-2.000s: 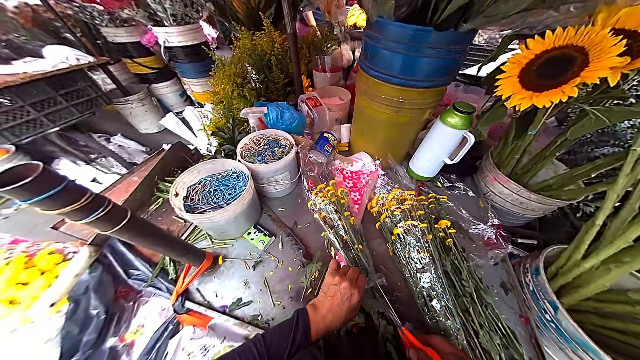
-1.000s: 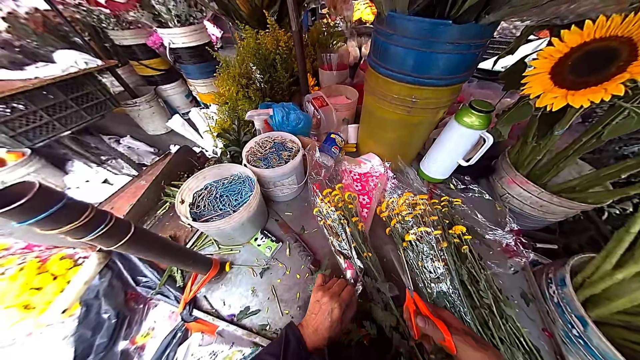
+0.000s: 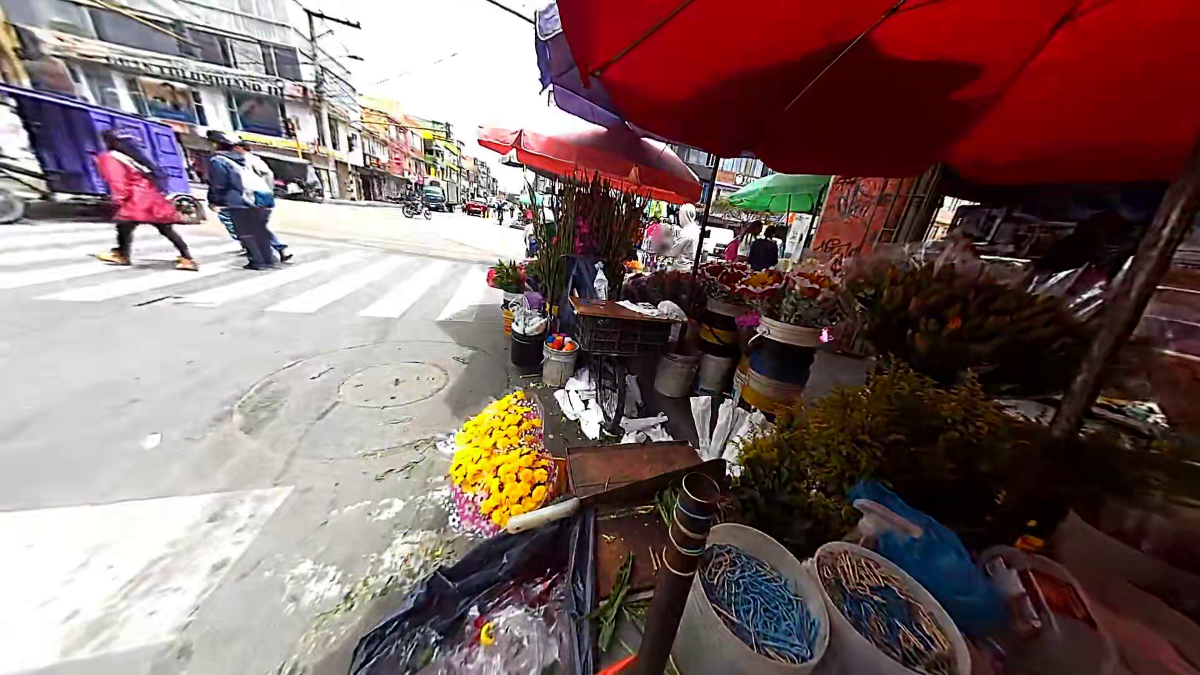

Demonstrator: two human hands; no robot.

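Neither my left hand nor my right hand shows in the head view now. At the lower right stand two plastic buckets side by side, one with blue rubber bands [image 3: 761, 600] and one with tan and blue bands [image 3: 886, 609]. A dark tube [image 3: 682, 562] with bands around it leans beside them. A large knife [image 3: 619, 492] with a pale handle lies across the wooden board. Yellow flower bunches [image 3: 506, 464] sit to its left, above a black plastic bag [image 3: 469, 600] with clear wrapping inside. A blue plastic bag [image 3: 928, 553] lies behind the buckets.
A red umbrella [image 3: 844, 84] hangs overhead, with a wooden pole [image 3: 1125, 300] at right. Flower buckets [image 3: 783, 361] and a black crate [image 3: 622, 333] stand further back. People [image 3: 246, 199] walk over a crosswalk [image 3: 328, 286] at left, near a purple cart [image 3: 94, 145].
The view has swung up and left to the street. Both hands, the orange-handled scissors in the right hand and the flower stems by the left have left the view.
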